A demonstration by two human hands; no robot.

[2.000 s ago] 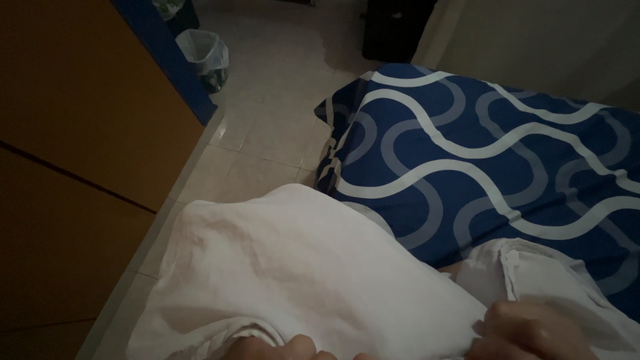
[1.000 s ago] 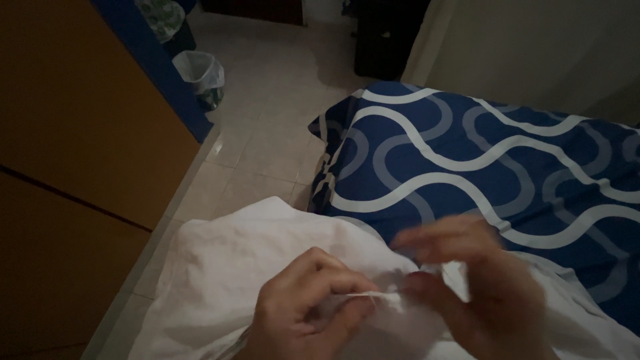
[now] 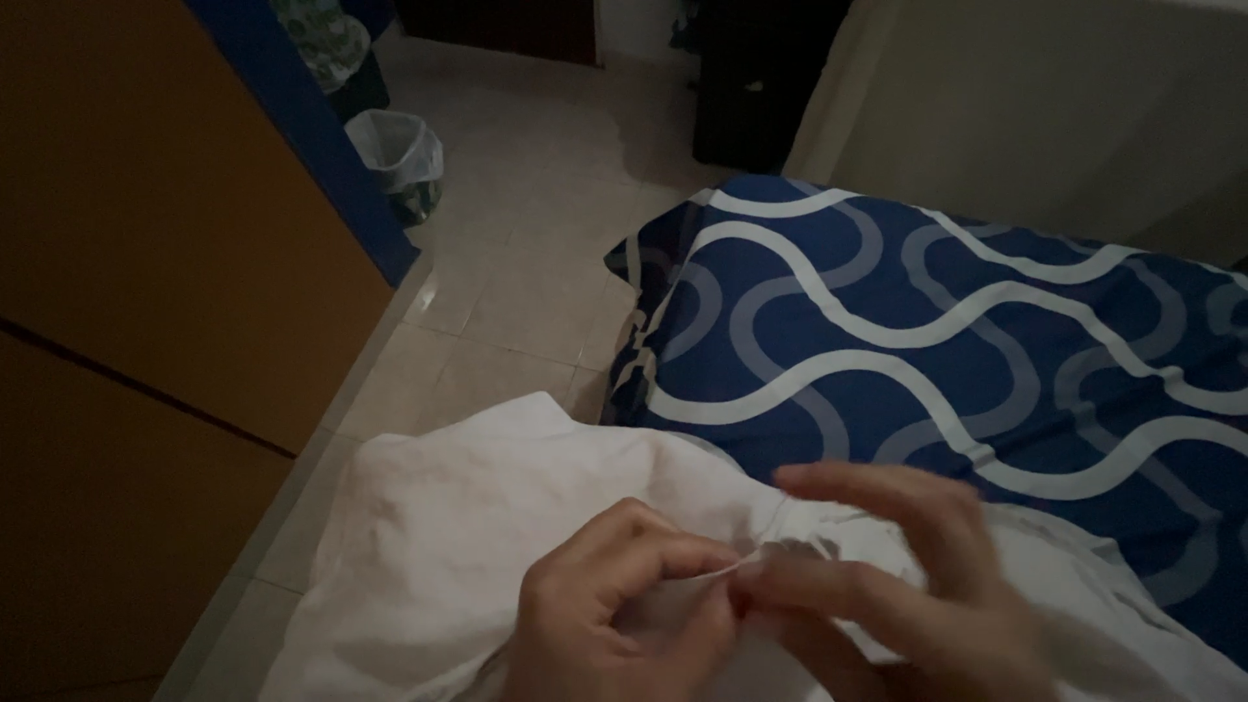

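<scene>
White cloth (image 3: 468,526) spreads across the bottom of the head view and overlaps the near edge of a bed with a blue, wavy-patterned cover (image 3: 877,322). My left hand (image 3: 624,595) pinches a thin edge of this cloth between thumb and index finger. Against its fingertips, my right hand (image 3: 907,575) has its thumb and a finger at the same edge, with another finger raised; it is blurred. A thin thread-like line seems to run up to the raised finger. Whatever lies between the fingertips is too small to make out.
An orange-brown panel with a blue edge (image 3: 146,244) stands at the left. Beyond it, a small bin with a clear plastic liner (image 3: 400,156) sits on the tiled floor (image 3: 526,224). A dark object (image 3: 751,88) stands past the bed, beside a pale wall (image 3: 1053,107).
Two seconds ago both hands were low at the frame's bottom edge and apart. They have risen and come together over the cloth. Since one second ago, they remain together at its edge.
</scene>
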